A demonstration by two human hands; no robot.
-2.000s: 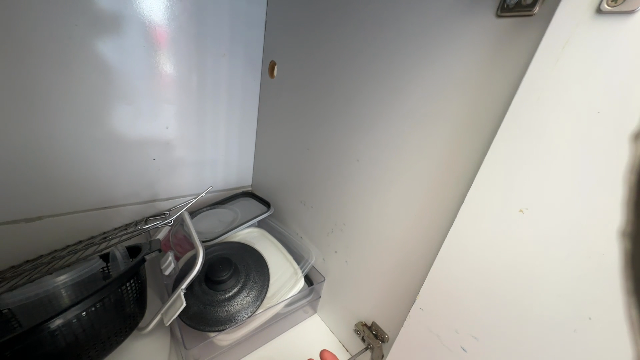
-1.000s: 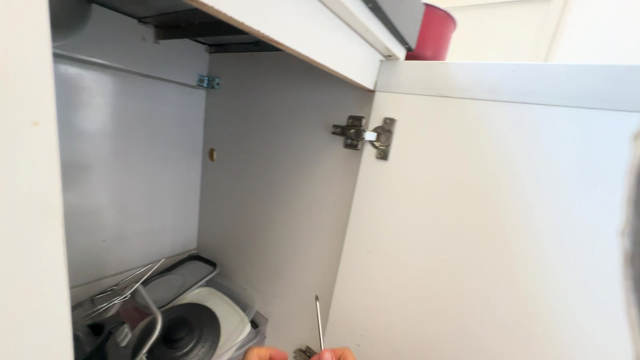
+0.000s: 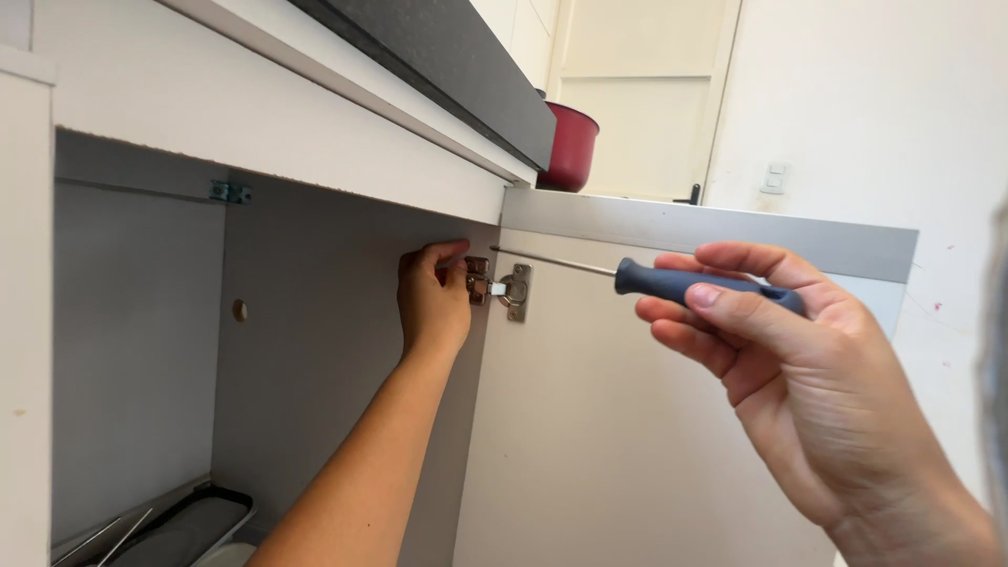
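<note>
My right hand (image 3: 787, 339) holds a screwdriver (image 3: 669, 282) by its blue-grey handle, with the thin metal shaft pointing left and its tip just above and beside the upper cabinet hinge (image 3: 513, 291). Inside the cabinet, my left hand (image 3: 437, 295) is raised at the side panel, its fingertips at the hinge's mounting plate (image 3: 476, 282). Whether those fingers hold anything cannot be told. The hinge joins the side panel to the white cabinet door (image 3: 630, 409), which stands open.
Above the cabinet runs a dark countertop (image 3: 441, 71) with a red pot (image 3: 572, 148) at its end. A black-rimmed container lid (image 3: 189, 524) and metal wires lie low inside. A metal bracket (image 3: 230, 192) sits at the upper back. The open door extends right.
Both hands have risen from the bottom edge of the view, the left to the upper hinge, the right with the screwdriver beside it. The view has swung up and right.
</note>
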